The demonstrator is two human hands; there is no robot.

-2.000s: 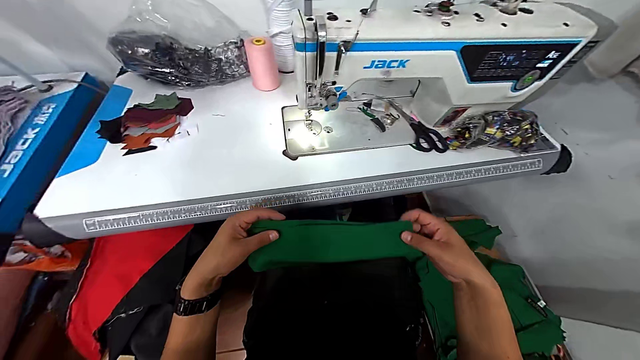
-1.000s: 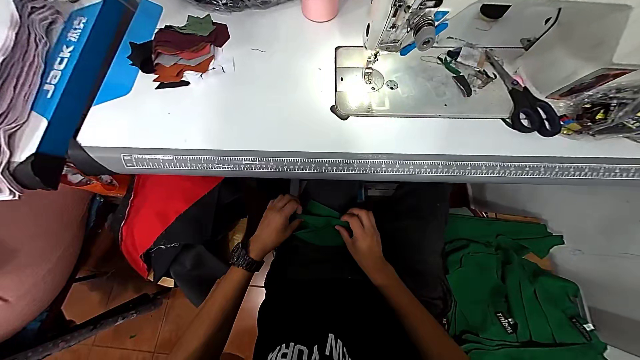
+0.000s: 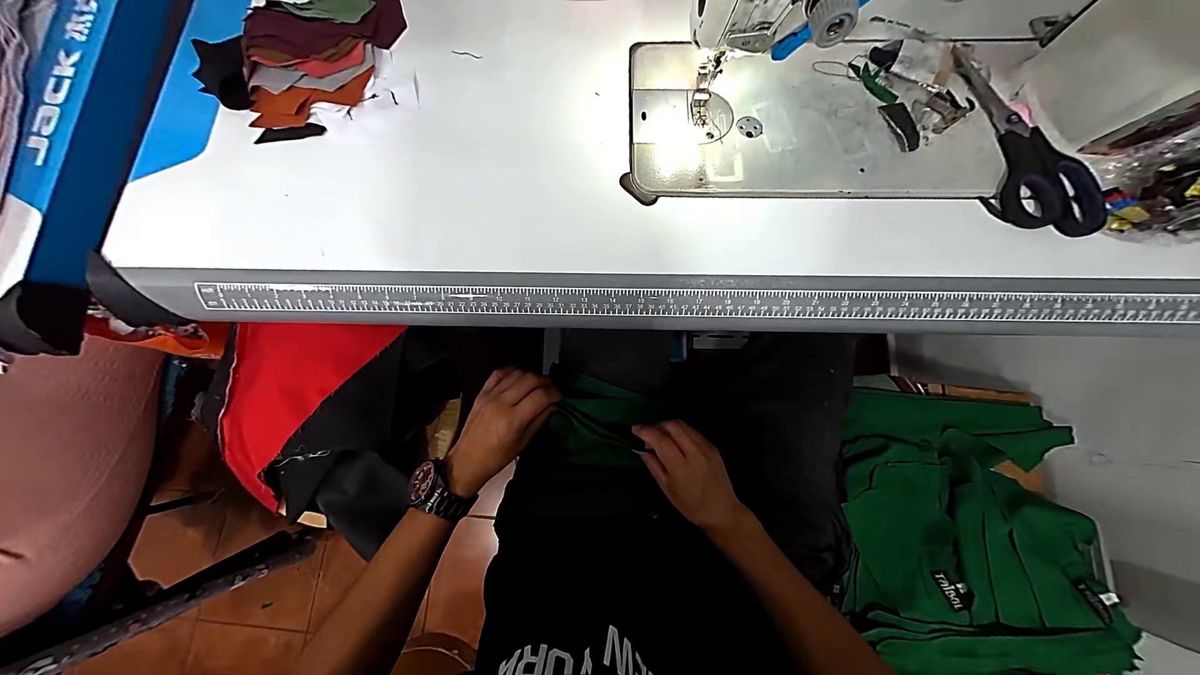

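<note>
Over the person's lap, below the table edge, a folded strip of green fabric [image 3: 600, 422] is stretched between both hands. My left hand [image 3: 511, 422], with a dark wristwatch [image 3: 439, 489] on its wrist, pinches the strip's left end. Fingers of my right hand [image 3: 684, 464] grip the fold at its right end. The strip lies against dark clothing, and its lower part is hard to make out. To the right of my right hand rests a stack of green fabric pieces [image 3: 975, 534], some bearing black labels.
A sewing machine's metal bed [image 3: 797, 141] is set in the white table [image 3: 469, 206], with scissors [image 3: 1041, 169] on it. Fabric scraps [image 3: 309, 66] and a blue box [image 3: 80, 159] are at left. A ruler strip [image 3: 694, 302] lines the table edge. Red fabric [image 3: 291, 394] hangs below.
Two seconds ago the green strip was spread wide between my hands at the table edge. Both hands are now closer together and the fabric is bunched over the lap. The view has shifted downward.
</note>
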